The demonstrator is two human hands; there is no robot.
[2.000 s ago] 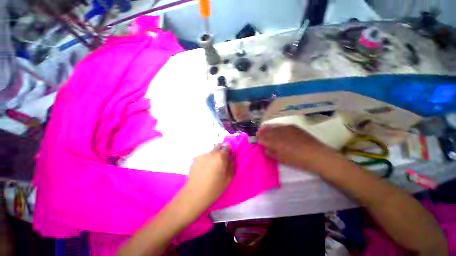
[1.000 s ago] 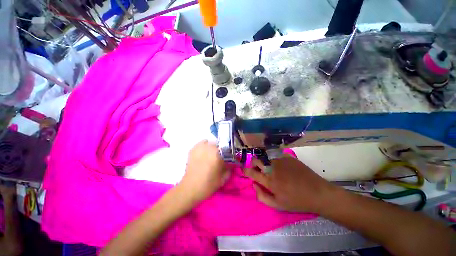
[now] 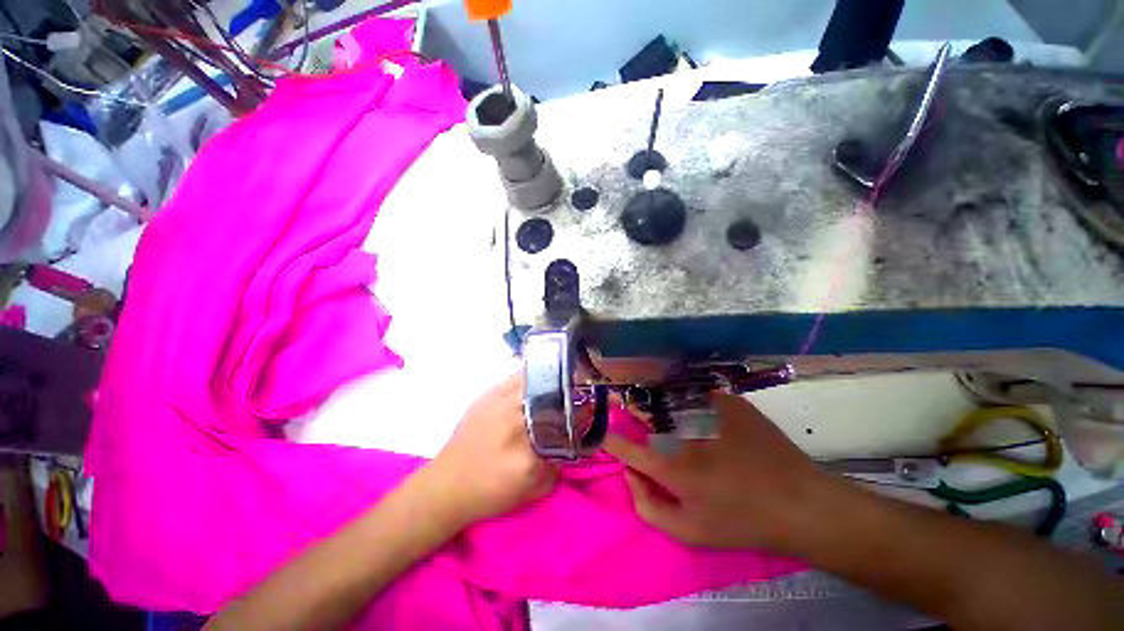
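A large bright pink cloth panel (image 3: 247, 505) lies in folds left of the sewing machine (image 3: 764, 234) and runs under both hands. My left hand (image 3: 499, 450) is at the left of the shiny take-up lever cover (image 3: 550, 392), holding the pink cloth, its fingers partly hidden. My right hand (image 3: 727, 475) lies on the cloth right of the cover, below the machine head, with fingers pressing the cloth. The needle and presser foot are hidden by the cover and fingers.
Scissors with a yellow loop (image 3: 1005, 441) and a green loop lie right of my right hand. A ruler strip (image 3: 764, 592) runs along the table's front edge. An orange-handled tool (image 3: 489, 10) stands in a grey post on the machine. Another person's arm (image 3: 22, 530) shows at lower left.
From two seconds ago, my right hand has moved down onto the cloth beside the needle area. Both hands and the cloth now sit at the machine head, and the view is closer.
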